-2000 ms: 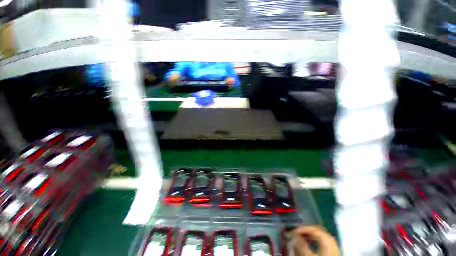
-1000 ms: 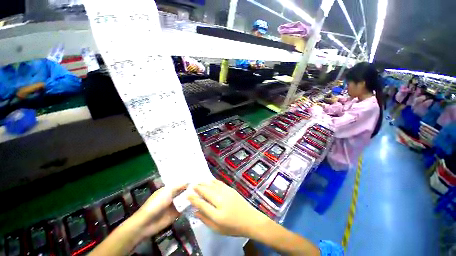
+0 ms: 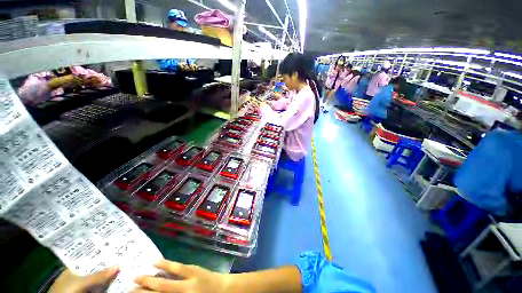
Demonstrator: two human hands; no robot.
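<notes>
A long white label strip (image 3: pixel 74 200) with printed text blocks runs from the left edge down to my hands at the bottom left. My left hand (image 3: pixel 86 281) is at the bottom edge, partly cut off, with its fingers on the strip's lower end. My right hand (image 3: pixel 183 278) lies beside it, its fingers also on the strip. The strip's lowest end is cut off by the frame. Stacked clear blister trays (image 3: pixel 243 246) stand beyond my hands, with red-and-black mobile phones (image 3: pixel 213 201) in the top tray's pockets.
A white overhead shelf (image 3: pixel 103 48) crosses the upper left. A person in a pink smock (image 3: pixel 296 123) sits by a blue stool (image 3: pixel 291 177) beyond the trays. More trays stand beside that person. A yellow line (image 3: pixel 321 212) runs along the blue floor (image 3: pixel 355 229). Other workers sit at right.
The view has turned right. The strip and both hands now sit lower and further left in view. The strip shows dense text blocks, and more of the floor shows.
</notes>
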